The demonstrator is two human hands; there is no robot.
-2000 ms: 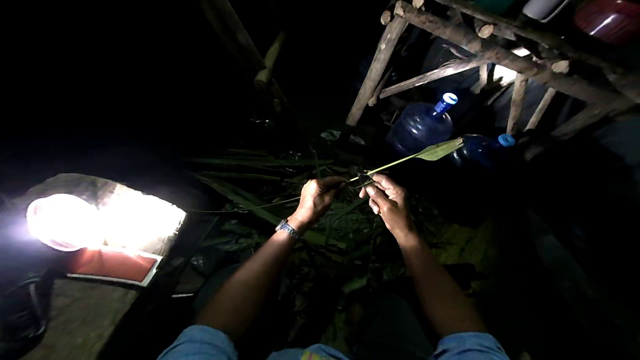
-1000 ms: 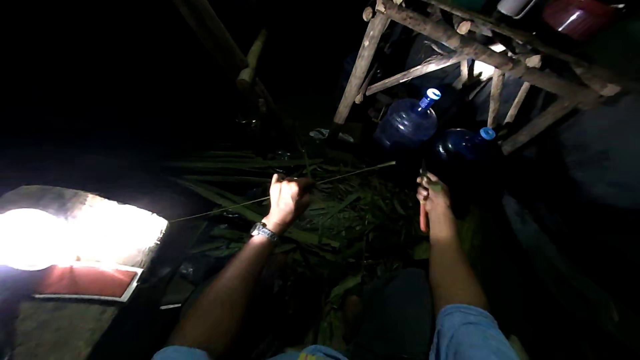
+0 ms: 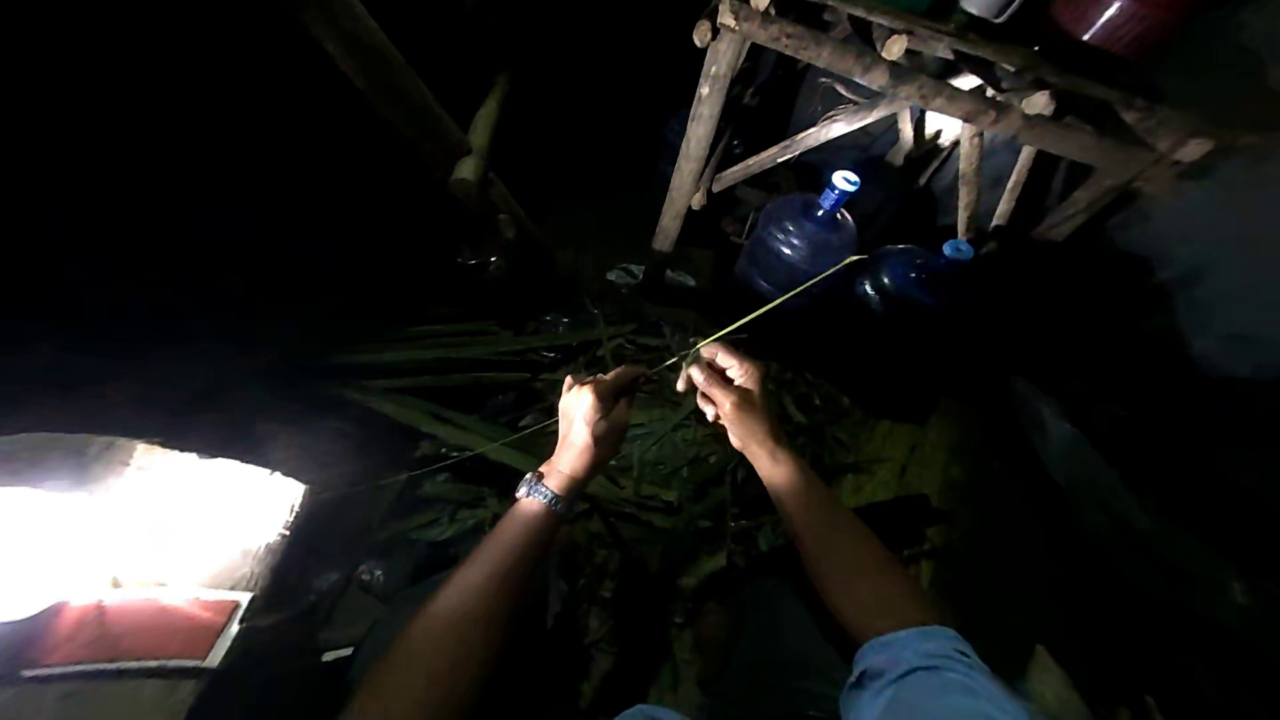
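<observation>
A thin green plant strip runs slantwise across the view, its pale tip up at the right and its thin end trailing down to the left. My left hand, with a metal-band watch on the wrist, is closed around the strip. Just to the right, my right hand has its fingertips together at the strip, its fingers bent; whether it holds a tool too is too dark to tell. Below both hands lies a heap of cut leaves and stalks.
Two blue plastic water jugs stand beyond my hands, by a rack of rough wooden poles. A glaring lamp lights the lower left, above a red panel with a pale border. A wooden post slants at the upper left.
My right hand, apart from the strip a second ago with an orange-red handle in it, has come back beside my left. The broad leaf end seen on a strip two seconds ago no longer shows.
</observation>
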